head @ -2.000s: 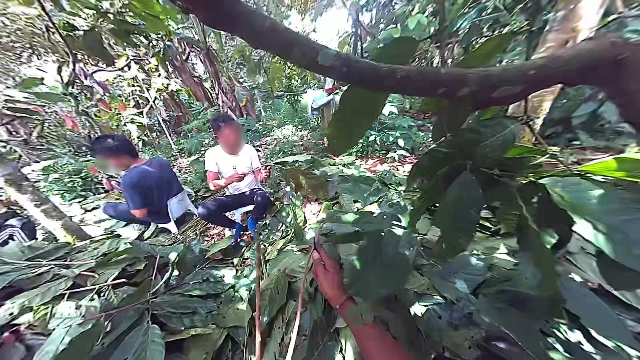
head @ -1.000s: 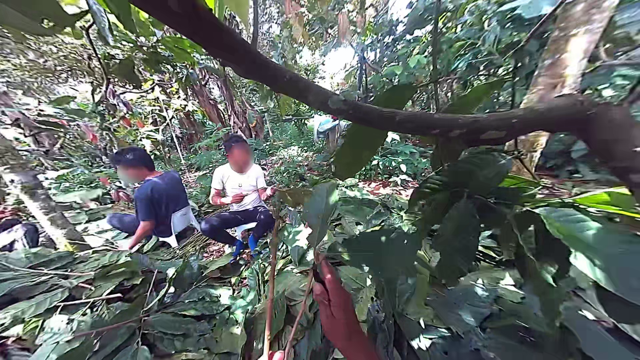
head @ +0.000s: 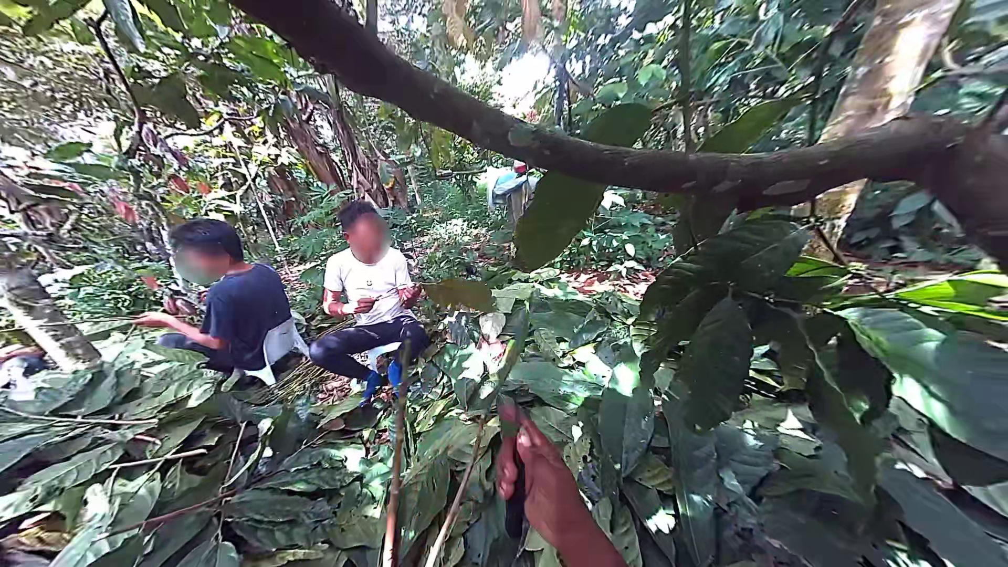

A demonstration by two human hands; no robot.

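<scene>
My right hand (head: 543, 480) is low, right of centre, its fingers closed around the dark handle (head: 516, 500) of a tool, possibly a knife. A narrow green shape rises just above the fingers; whether it is a leaf or a blade I cannot tell. Left of this hand stand two thin stems, a brown one (head: 396, 472) that is nearly upright and a paler one (head: 458, 500) that leans. Their lower ends run out of the frame. My left hand is out of view. Large cut green leaves (head: 315, 504) lie beneath and around the stems.
A thick branch (head: 504, 130) crosses overhead, with big leaves (head: 717, 362) hanging at the right. Two people sit on low white seats ahead, one in a dark shirt (head: 248, 311), one in a white shirt (head: 366, 287) holding a thin stem. A tree trunk (head: 47, 315) leans at the far left.
A broad leaf upright above my right hand one second ago now shows as a narrow shape. Fingertips at the bottom edge then are out of view. The person in dark has raised a forearm.
</scene>
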